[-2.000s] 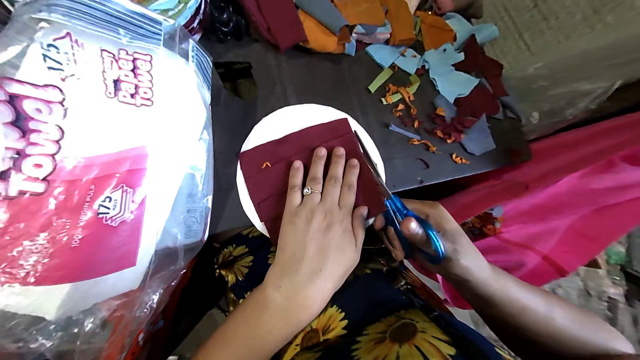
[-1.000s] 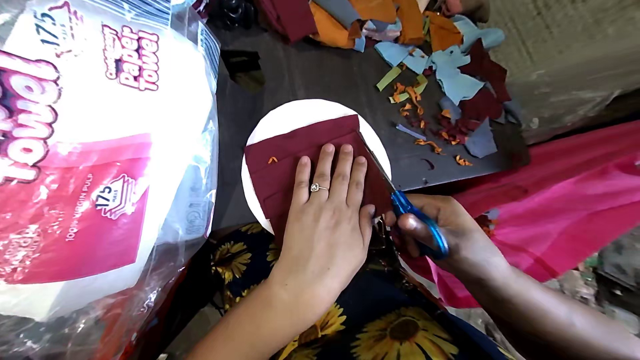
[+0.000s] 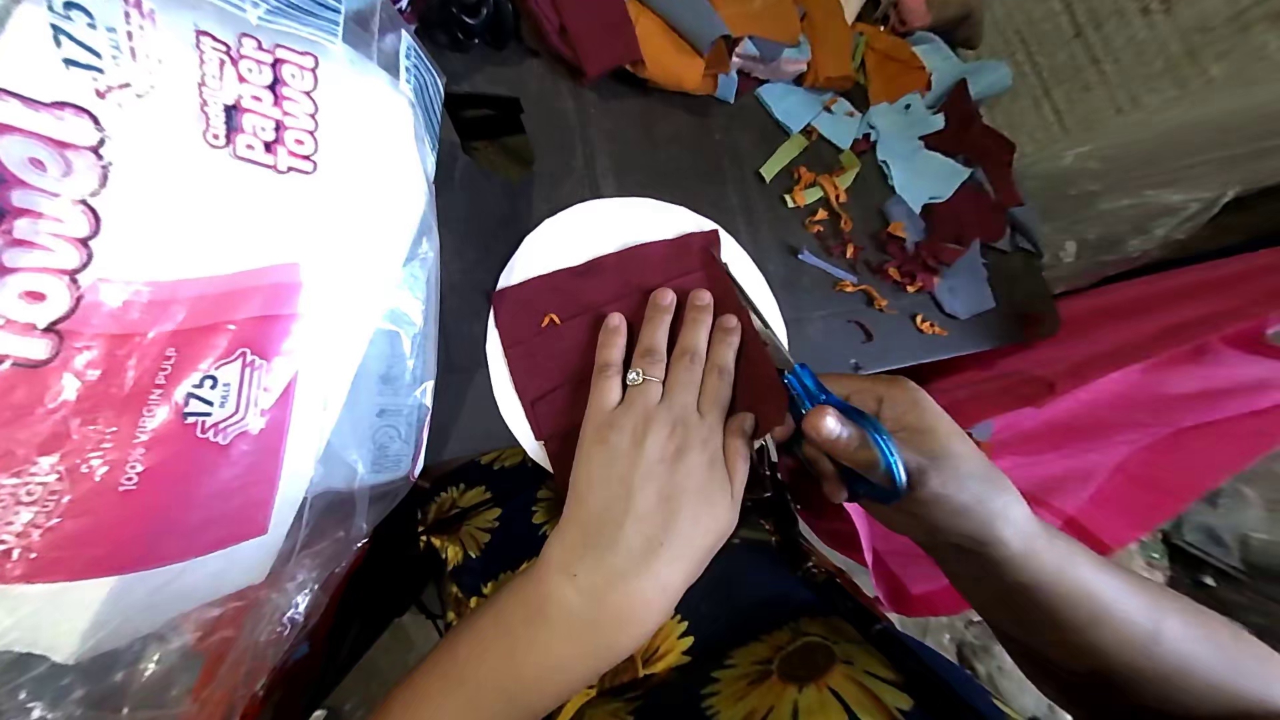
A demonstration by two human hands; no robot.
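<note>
My left hand (image 3: 660, 450), with a ring on one finger, lies flat on a folded maroon cloth (image 3: 580, 350), fingers slightly apart. Under the cloth is a round white disc (image 3: 610, 222), its rim showing at the top and left. My right hand (image 3: 900, 460) grips blue-handled scissors (image 3: 850, 430). Their blades run along the right edge of the cloth, pointing up and left; how far they are parted is hard to tell. A small orange scrap (image 3: 550, 320) rests on the cloth. My left thumb is close to the scissors' handles.
The dark table (image 3: 640, 150) bears many fabric scraps (image 3: 915, 150) in orange, light blue, grey and maroon at the upper right. A plastic-wrapped paper towel pack (image 3: 200, 400) fills the left side. Bright pink cloth (image 3: 1130, 400) hangs at the right. Below is flowered fabric (image 3: 800, 660).
My left hand stays on the cloth. The right hand keeps hold of the scissors by the cloth's right edge, its grip and wrist slightly turned since the earliest frame.
</note>
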